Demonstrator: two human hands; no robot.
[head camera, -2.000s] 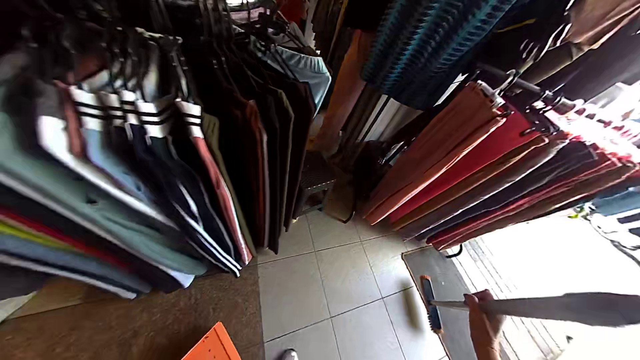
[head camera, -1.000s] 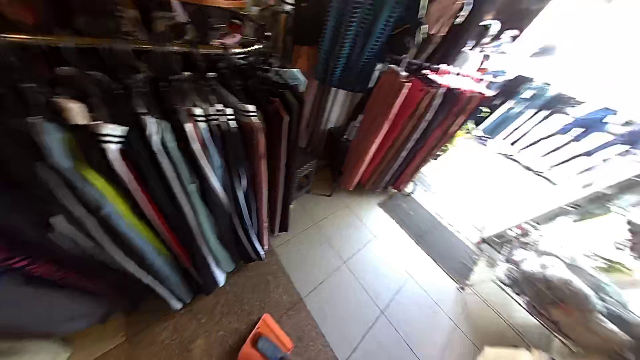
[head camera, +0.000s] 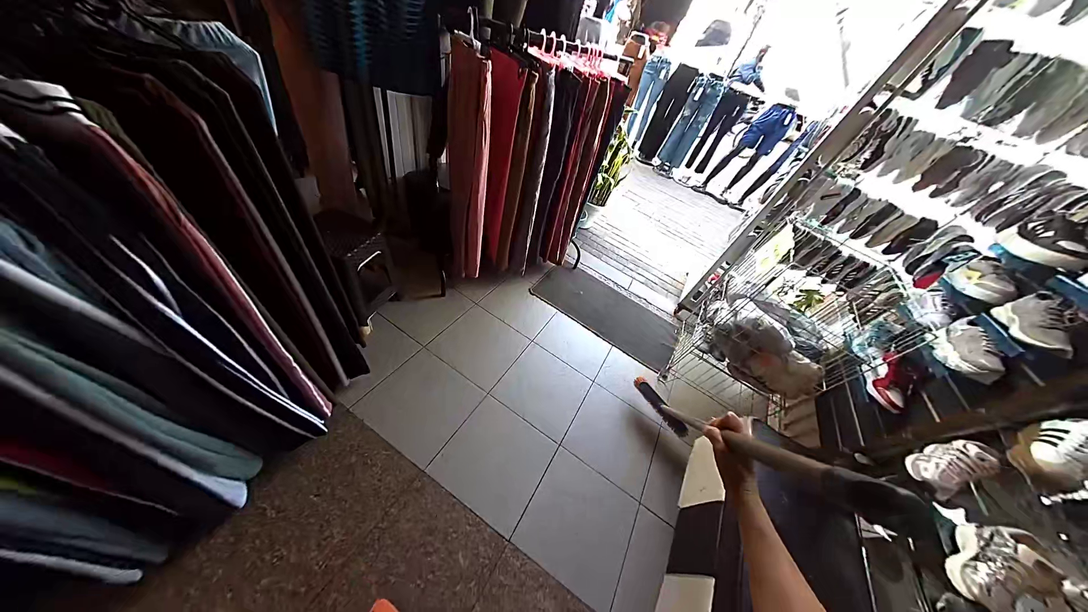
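My right hand (head camera: 729, 444) is closed around the long handle of a push broom (head camera: 660, 408), right of the middle of the view. The broom's dark bristle head, with an orange end, is at the grey tile floor (head camera: 527, 442), close to the wire basket. Behind the hand the handle runs to the lower right, past the shoes. My left hand is not in view. At the bottom edge shows only the tip of an orange plastic thing (head camera: 383, 605), perhaps a dustpan; what holds it is hidden.
Hanging trousers (head camera: 161, 280) crowd the left side. A trouser rack (head camera: 518, 161) and a dark stool (head camera: 353, 246) stand ahead. A dark mat (head camera: 608, 314) lies at the doorway. To the right are a wire basket (head camera: 765, 340), a black-and-white edged platform (head camera: 693, 540) and shoe shelves (head camera: 969, 348).
The view has swung right, toward the doorway and shoe shelves. The broom, by the mat two seconds ago, is now beside the wire basket. The orange thing is now mostly out of view.
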